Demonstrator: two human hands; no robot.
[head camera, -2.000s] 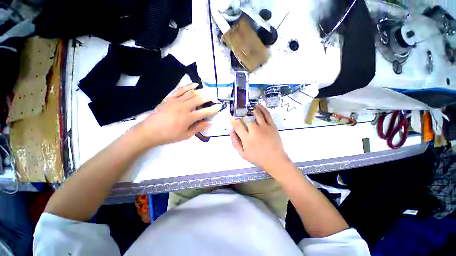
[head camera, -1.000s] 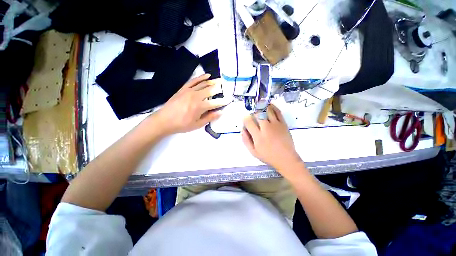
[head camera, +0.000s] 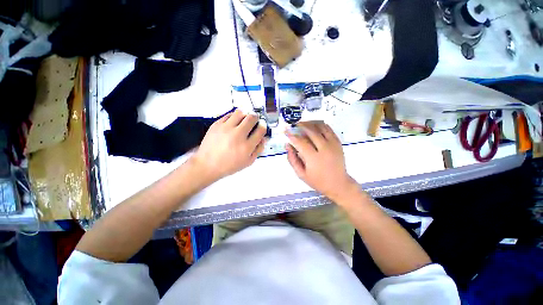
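Observation:
A chain of black fabric pieces (head camera: 184, 134) lies on the white table left of the needle and curves round to a piece farther back. My left hand (head camera: 233, 143) has its fingers curled over the chain's right end, and a small black bit shows at the fingertips. My right hand (head camera: 318, 156) is just right of the needle area, fingers bent towards the presser foot; whether it holds anything is hidden. The needle area (head camera: 271, 95) of the white sewing machine (head camera: 333, 59) stands just behind my fingertips.
Dark fabric (head camera: 131, 27) is heaped at back left. Brown cardboard (head camera: 56, 173) lines the left edge. A wide black strip (head camera: 411, 47) hangs over the machine. Red-handled scissors (head camera: 479, 136), an orange-handled tool (head camera: 523, 132) and small tools (head camera: 390, 119) lie right.
The black chain has gone from a bunched ring to a more open curve, its near end under my left hand. My left fingers have curled in. The camera view has shifted.

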